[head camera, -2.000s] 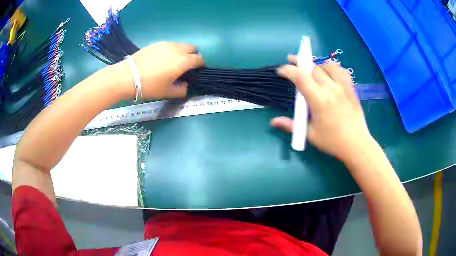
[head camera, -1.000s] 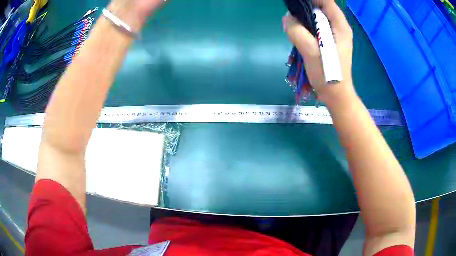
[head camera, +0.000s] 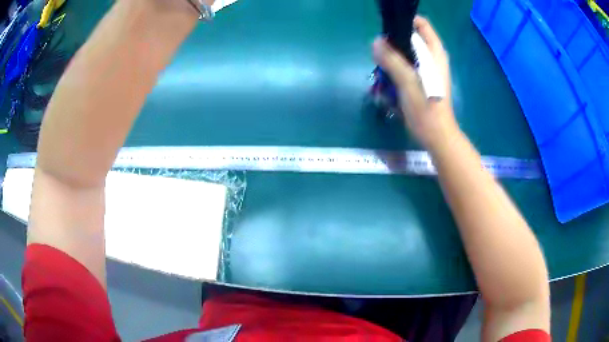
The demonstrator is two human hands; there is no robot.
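My right hand (head camera: 421, 87) is closed around a thick bundle of black leads (head camera: 398, 23) near their terminal ends. The white paint marker (head camera: 429, 67) is held along the same hand. The terminal ends (head camera: 382, 93) stick out below the hand, blurred, with some blue showing, above the green bench top. The bundle runs up out of the picture at the top edge. My left hand is beyond the top edge; only the forearm and a band at the wrist show. The steel rule (head camera: 280, 158) lies across the bench, passing under both forearms.
A white pad in crinkled clear film (head camera: 167, 224) lies at the bench's front left edge. Blue bins (head camera: 534, 100) stand at the right. Dark leads (head camera: 47, 80) and a blue and yellow item (head camera: 23, 57) lie at the far left. A white sheet's corner shows at the top.
Over two seconds, the hands have lifted the bundle off the rule and carried it to the back, turned lengthwise. In the last second, my left hand has left the picture; the bundle's ends have shifted slightly left.
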